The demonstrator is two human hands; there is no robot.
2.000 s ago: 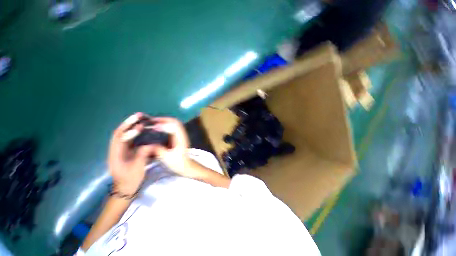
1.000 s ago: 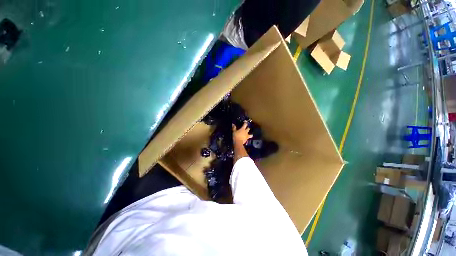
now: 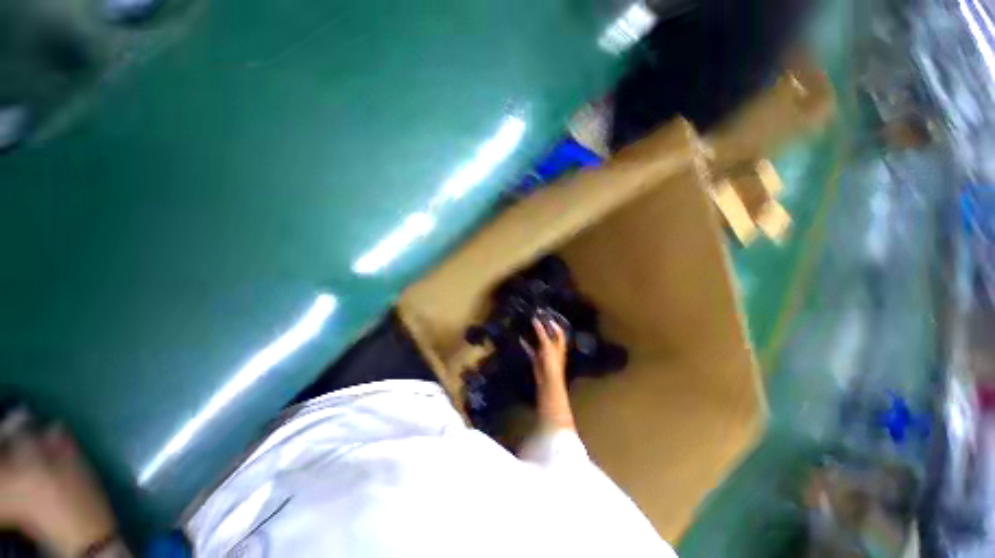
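Observation:
A large open brown carton (image 3: 682, 294) stands beside my lap. A heap of black units (image 3: 496, 381) lies inside it. My right hand (image 3: 551, 343) reaches into the carton, its fingers on the heap. Blur hides whether it grips a unit. My left hand (image 3: 55, 485) is at the lower left edge over the green bench, blurred and cut off by the edge. Dark shapes show beside its fingers, but I cannot tell whether it holds anything.
The glossy green bench (image 3: 218, 185) runs along the left, with blurred objects at its upper left corner. A dark-clothed person (image 3: 698, 65) is beyond the carton. Small open cartons (image 3: 753, 202) and a blue stool (image 3: 900, 417) are on the right.
Two seconds ago both hands held a dark unit together over the bench; now they are apart. My right hand was in the carton one second ago too. My left hand has come back into view.

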